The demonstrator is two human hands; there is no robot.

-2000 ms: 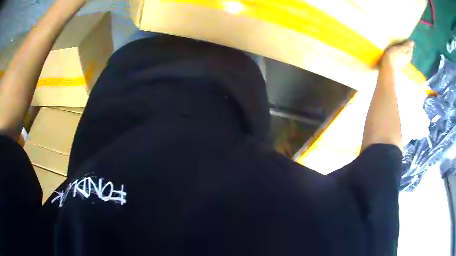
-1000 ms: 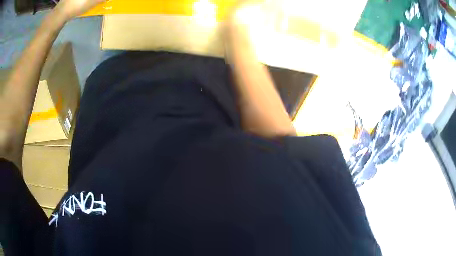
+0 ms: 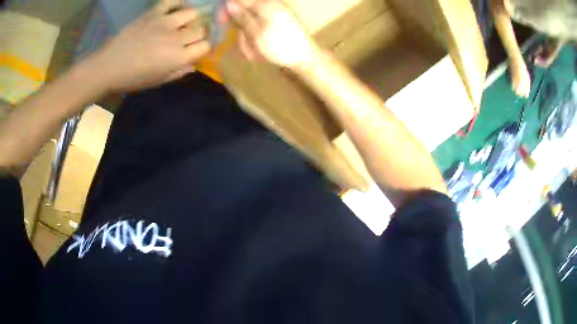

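An open cardboard carton (image 3: pixel 430 88) stands in front of me at the upper middle, its flaps raised and no contents visible in the part that shows. Orange tape (image 3: pixel 218 54) shows on the near flap, below and between my hands. My left hand (image 3: pixel 183 41) is at the top, left of the tape, with its fingers curled. My right hand (image 3: pixel 269 31) is just right of it, over the flap, fingers bent. Both are blurred, and what their fingertips hold cannot be made out.
More cartons (image 3: pixel 25 57) stand at the left, one with orange tape. Thin dark strips (image 3: pixel 62 155) show among them. Another person's arm (image 3: pixel 506 50) reaches down at the upper right over the green bench top (image 3: pixel 450 155). Clear plastic bags and small parts (image 3: pixel 500 164) lie at the right.
The taped carton side has left the view, and an open carton with raised flaps now shows. My hands have come close together at the top. Another person's arm has appeared at the upper right.
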